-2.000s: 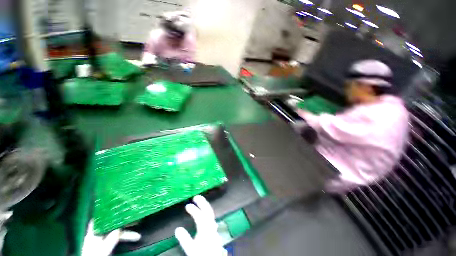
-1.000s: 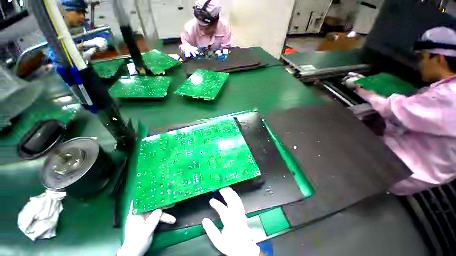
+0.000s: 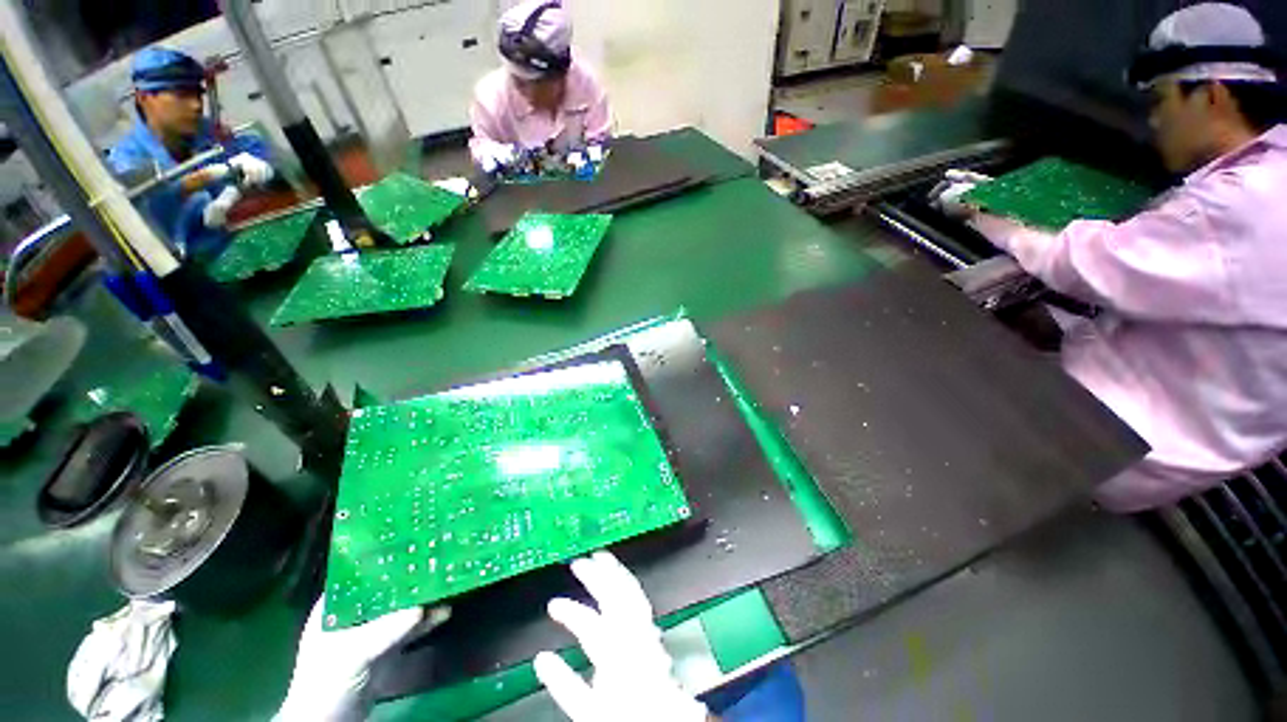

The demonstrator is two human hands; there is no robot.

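A large green circuit board [image 3: 508,487], dotted with solder points, lies over a thick black pad [image 3: 652,409] on a larger, thinner black sheet [image 3: 748,487]. My left hand [image 3: 346,663], in a white glove, holds the board's near left corner, with its fingertips partly hidden under the edge. A small dark thing shows by these fingertips, too unclear to name. My right hand [image 3: 614,642], also gloved, is open with fingers apart at the near edge, one fingertip close to the board. I see nothing in it.
A silver-topped can [image 3: 184,522] and crumpled white cloth [image 3: 124,663] are at left, near a dark post [image 3: 240,332]. More boards [image 3: 539,254] lie behind. A wide black mat [image 3: 917,437] is at right. A person in blue and two people in pink work around the bench.
The view has steadied and shifted. The board has moved slightly toward me, showing more pad behind it. My left fingers now sit further under its near edge. My right hand remains open.
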